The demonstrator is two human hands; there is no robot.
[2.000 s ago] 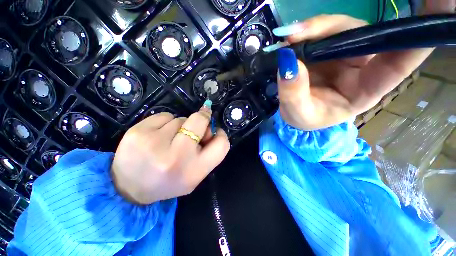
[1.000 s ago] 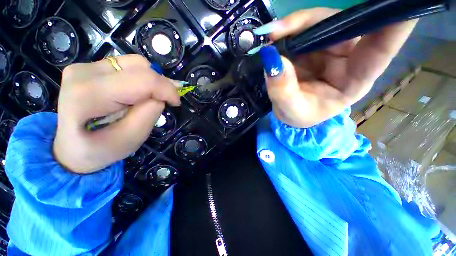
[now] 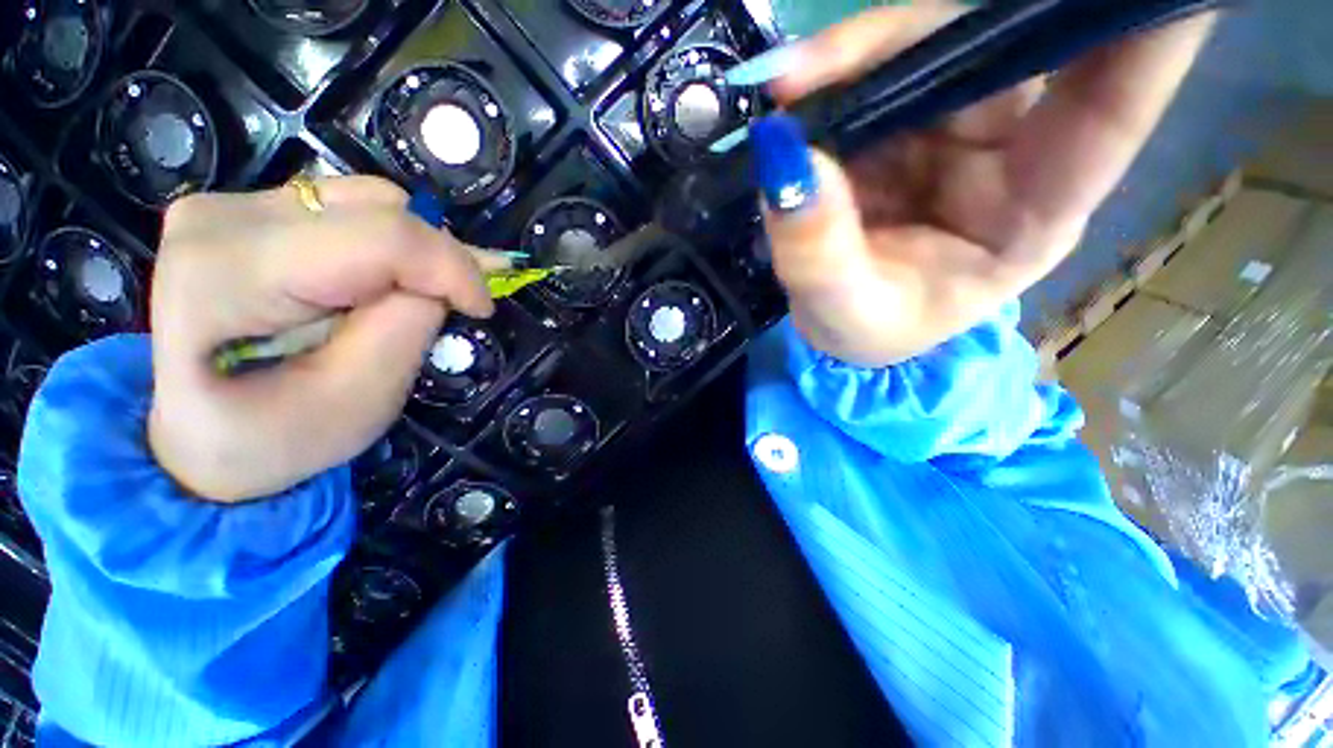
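Note:
My left hand (image 3: 293,329) is closed around slim yellow tweezers (image 3: 521,281); their tip reaches the rim of a round black component (image 3: 575,252) with a pale centre. My right hand (image 3: 906,234) holds the black handle of a soldering iron (image 3: 892,95). The iron's narrow greyish tip points left at the same component, close to the tweezers' tip. Whether the two tips touch cannot be told. The component sits in a pocket of a glossy black blister tray (image 3: 300,124).
More round components, such as one with a bright centre (image 3: 450,133), fill the tray's other pockets. Cardboard cartons (image 3: 1243,278) and clear film (image 3: 1206,512) lie at the right. A bit of green mat shows at the top.
My left hand has moved left from the component, and the yellow tweezers now show in it. My right hand and the iron have shifted slightly left. The view has shifted a little.

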